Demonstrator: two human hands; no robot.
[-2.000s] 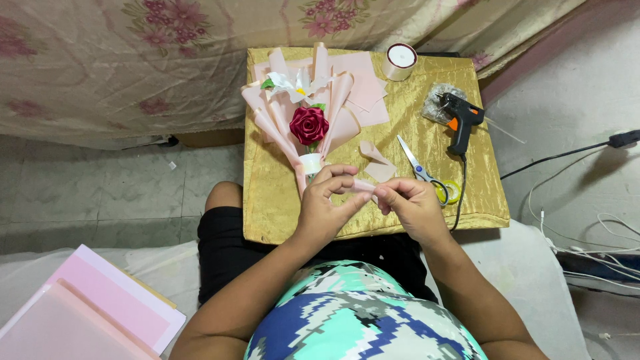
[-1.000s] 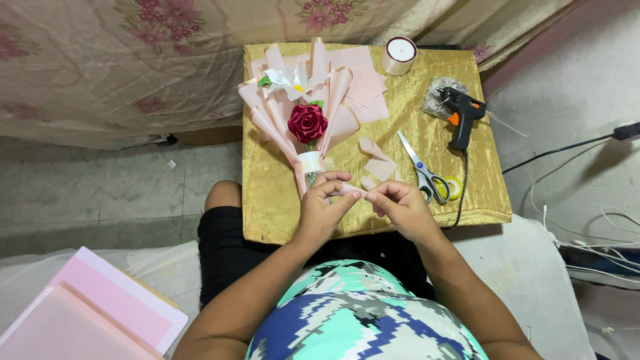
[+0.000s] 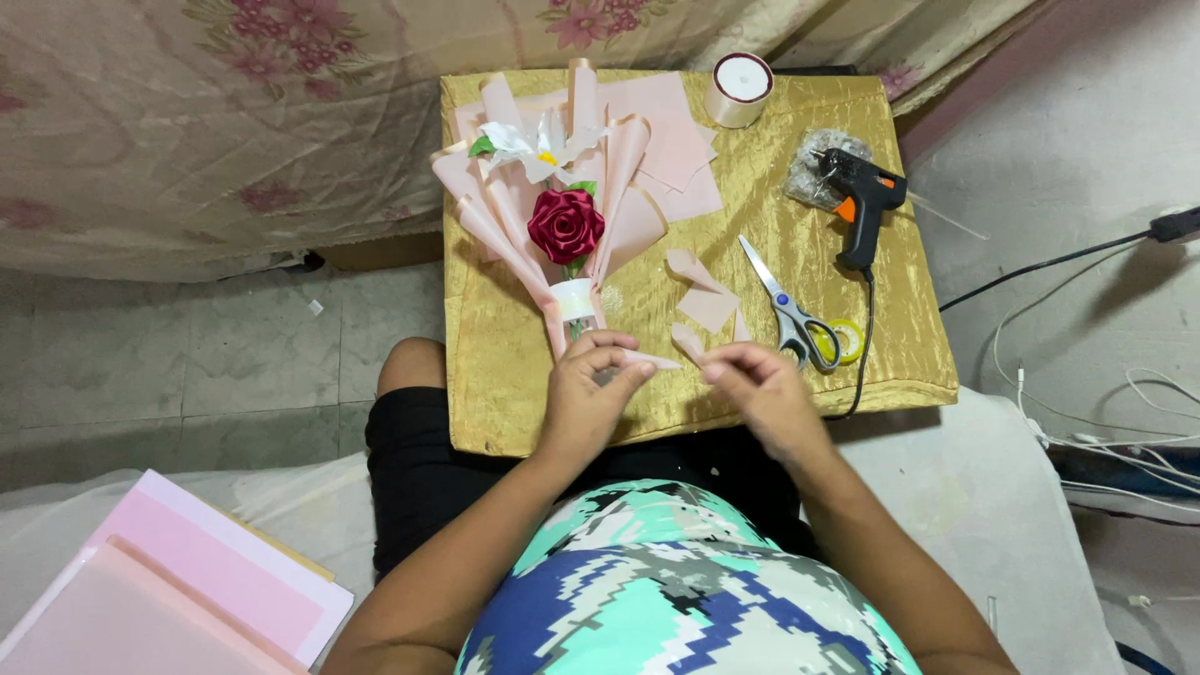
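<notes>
My left hand [image 3: 595, 384] pinches a small pointed piece of pink wrapping paper [image 3: 652, 360], its tip toward the right. My right hand [image 3: 764, 384] is apart from that piece, thumb and fingers close together beside a curled pink scrap [image 3: 687, 341]; whether it grips the scrap cannot be told. Above my left hand lies a bouquet of pink wrapping paper [image 3: 511, 234] with a dark red satin rose [image 3: 565, 226], a white flower [image 3: 541, 150] and a white band [image 3: 573, 300]. More pink scraps [image 3: 708, 302] lie between the bouquet and the scissors [image 3: 787, 305].
On the gold cloth-covered table [image 3: 506, 412] are a black glue gun [image 3: 867, 202] on a clear plastic bag [image 3: 823, 164], a yellow tape roll [image 3: 849, 340], a ribbon spool [image 3: 739, 89] and pink sheets [image 3: 670, 141]. The glue gun's cord hangs over the front edge. More paper sheets [image 3: 216, 581] lie lower left.
My right hand has moved away to the right from the small pink piece, which stays in my left hand. A second ago both hands were together at it.
</notes>
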